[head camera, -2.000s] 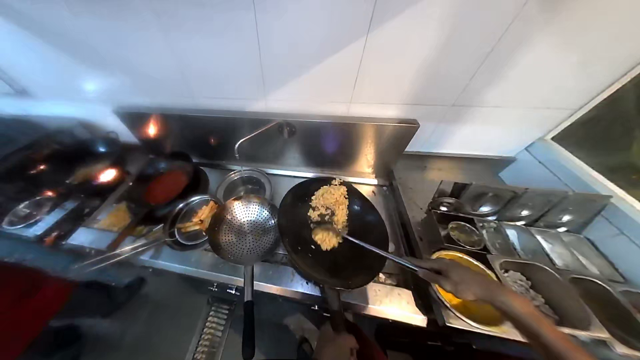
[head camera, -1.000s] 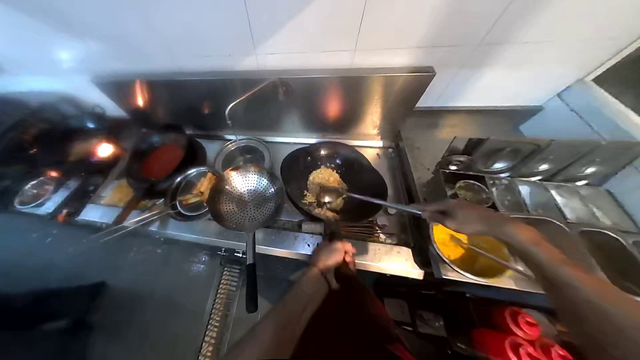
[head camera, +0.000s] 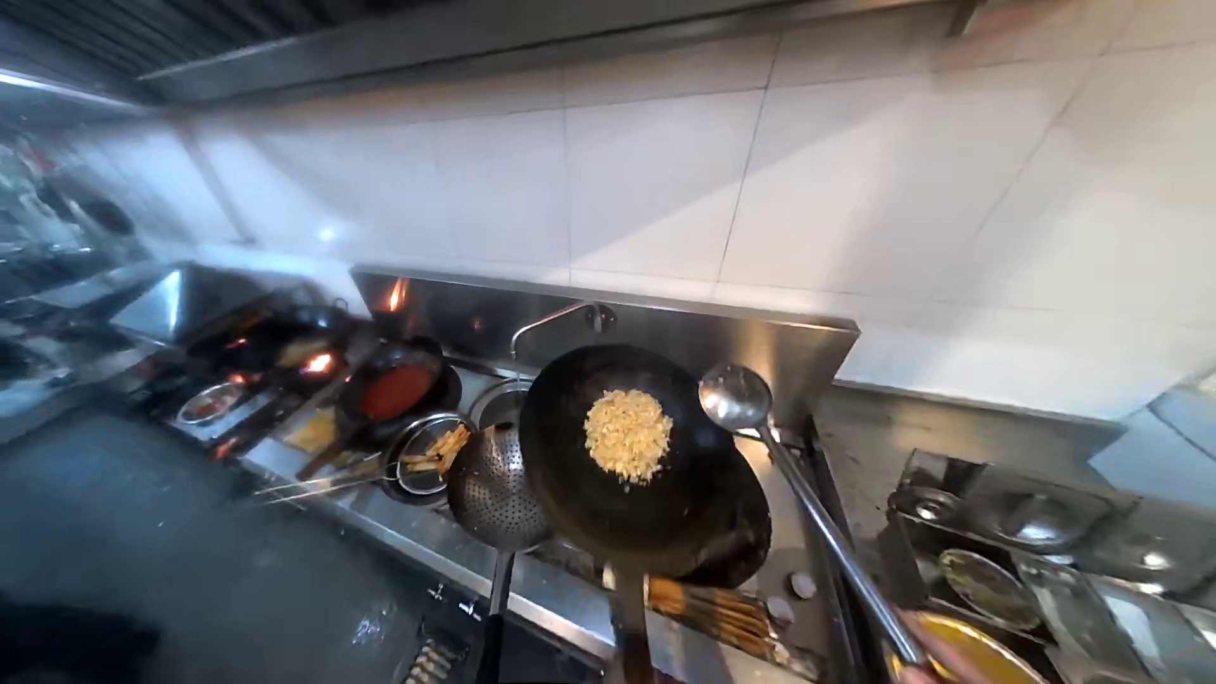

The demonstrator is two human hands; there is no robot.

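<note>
My right hand [head camera: 936,655] shows only partly at the bottom right edge, gripping the handle of a steel ladle [head camera: 734,397]. The ladle's bowl is raised just right of a black wok [head camera: 570,513]. Pale yellow food in small pieces, which looks like fried rice [head camera: 628,435], lies in a mound inside the wok. The wok is tilted up above the burner, overlapping another dark round pan or ring [head camera: 750,532]. Its handle [head camera: 629,627] runs off the bottom of the view; my left hand is out of sight.
A perforated strainer [head camera: 502,484] lies left of the wok. Farther left are a wire strainer with fried strips [head camera: 442,446] and a wok of red sauce [head camera: 397,391]. A curved tap [head camera: 551,318] is behind. A bamboo brush [head camera: 712,613], a yellow-filled container [head camera: 978,646] and lidded metal containers [head camera: 1035,518] stand right.
The wok has been lifted and tilted, and the ladle has moved out of the food to the wok's right. The view has tilted upward, and my left hand has left it.
</note>
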